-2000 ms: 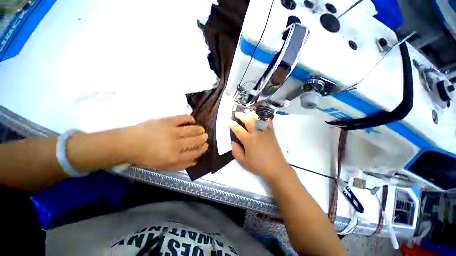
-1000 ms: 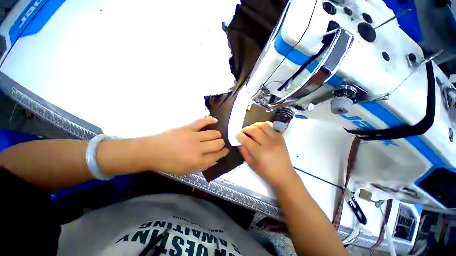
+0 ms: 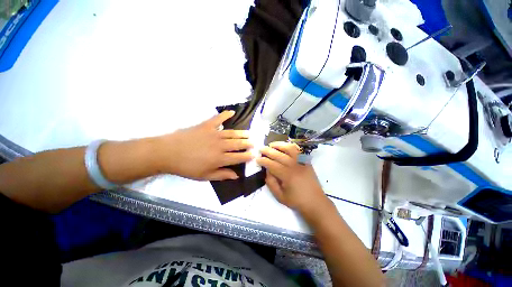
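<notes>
The dark brown fabric panel runs from the back of the table, left of the machine head, down to its front edge. A white strip lies on it, running to the presser foot and needle. My left hand lies flat on the brown fabric, fingers spread, fingertips at the strip's left side. My right hand is right of the strip, close in front of the needle, fingers bent down onto the strip's edge. Whether its fingers pinch the strip is hidden.
The white sewing machine with a blue stripe fills the right. Dark thread snips lie right of my right forearm. Narrow brown strips hang over the table edge. A measuring scale runs along the front edge.
My left hand has moved right, nearer the white strip, with fingers more spread. My right hand's fingers have bent in closer before the needle. The camera view has shifted.
</notes>
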